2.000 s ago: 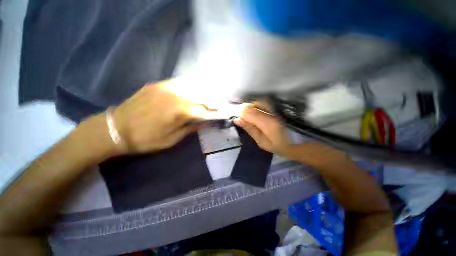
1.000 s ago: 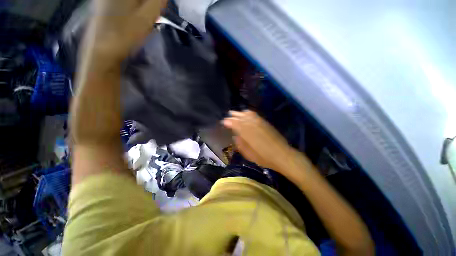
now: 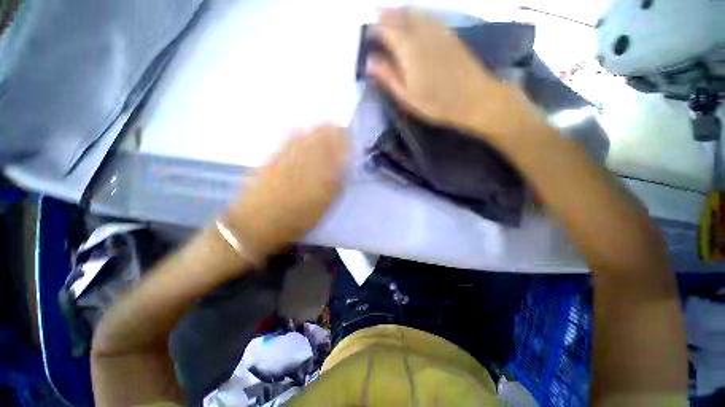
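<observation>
A dark grey garment piece (image 3: pixel 469 171) lies bunched on the white table (image 3: pixel 238 87), with part of it reaching the front edge. My right hand (image 3: pixel 429 75) is on the upper left of this cloth, fingers bent over its edge; whether it grips is blurred. My left hand (image 3: pixel 302 179) is blurred, left of the cloth over the table's front edge. Its fingertips are near a pale piece of cloth beside the dark piece. I cannot tell if they hold it. A bracelet is on the left wrist.
The white sewing machine head (image 3: pixel 656 40) is at the upper right, with yellow-handled scissors (image 3: pixel 710 226) at the right edge. Grey panels (image 3: pixel 75 75) lie at the left of the table. Below are a blue crate (image 3: pixel 554 330) and white offcuts (image 3: pixel 274 354).
The view has swung from the area beside and below the table back to the tabletop. My right hand is now on dark cloth there. My left hand has come down to the table's front edge.
</observation>
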